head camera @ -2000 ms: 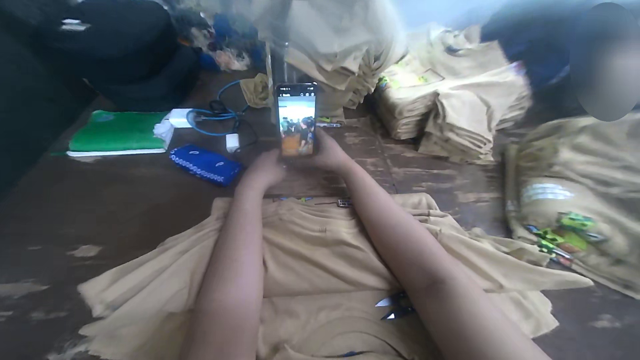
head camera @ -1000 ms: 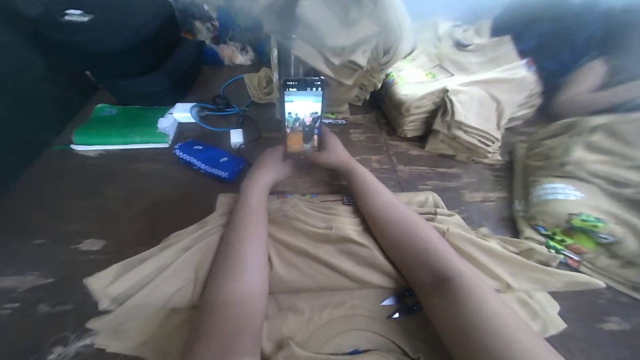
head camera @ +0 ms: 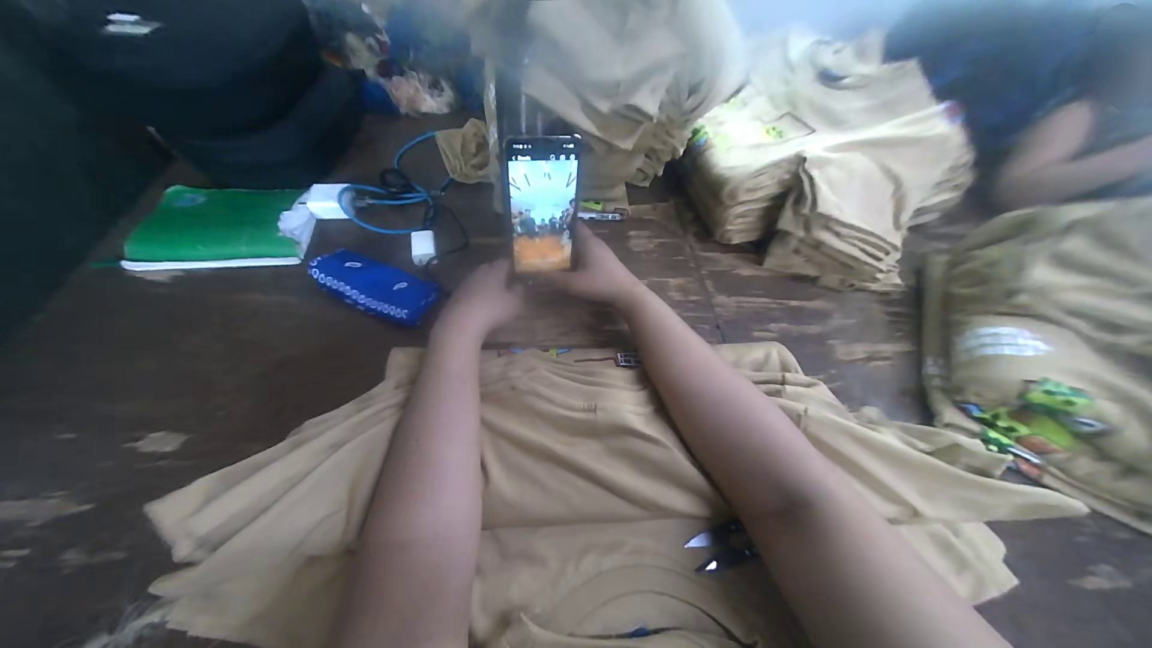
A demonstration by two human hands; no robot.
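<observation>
Both my arms reach forward over a pile of tan knit garments. An upright smartphone with a lit screen stands between my hands. My left hand is at its lower left edge, and my right hand grips its lower right side; the left fingers are blurred and partly hidden behind it. Thread snips with a dark handle lie on the garments, partly under my right forearm.
A green book, a blue patterned pouch and a white charger with cables lie at left. Folded tan garments are stacked at back right. Another tan garment pile is at right, near a person's arm.
The other person's arm at the right has come into clearer view since the earliest frame. My hands stay around the phone, and the picture on its screen has shifted.
</observation>
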